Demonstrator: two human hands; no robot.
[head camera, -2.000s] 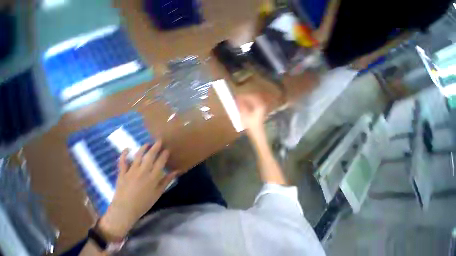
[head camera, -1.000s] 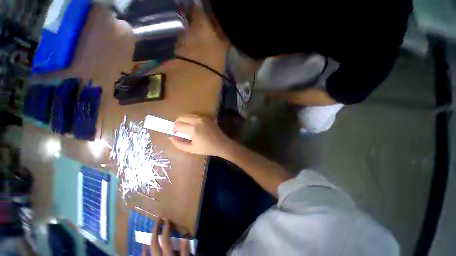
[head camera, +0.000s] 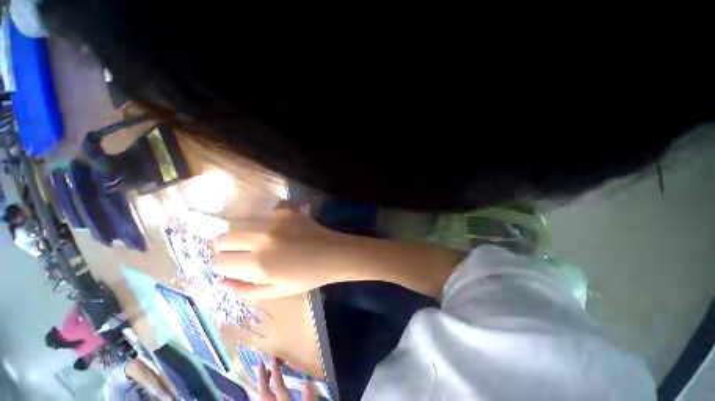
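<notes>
My right hand (head camera: 270, 249) is in mid-view, its fingertips closed on the end of a white strip (head camera: 205, 225) at the upper edge of a heap of silver ribbon slivers (head camera: 227, 307). The hand hides part of the strip and heap. My left hand (head camera: 284, 385) is cut off by the bottom edge. Its fingers are apart over a blue striped cell (head camera: 252, 359), with a white strip (head camera: 320, 387) partly showing beside the fingers.
Another person's dark hair (head camera: 439, 94) fills the top. A dark holder with a yellowish insert (head camera: 165, 157) and dark blue cells (head camera: 98, 205) are at upper left, with a blue bin (head camera: 35, 94) beyond. Another striped cell (head camera: 192, 325) lies on a greenish sheet. People are at far left.
The view has turned, and the dark-haired head now covers much more of it. My right hand has moved left over the heap's upper side with the white strip. My left hand stays at the cell.
</notes>
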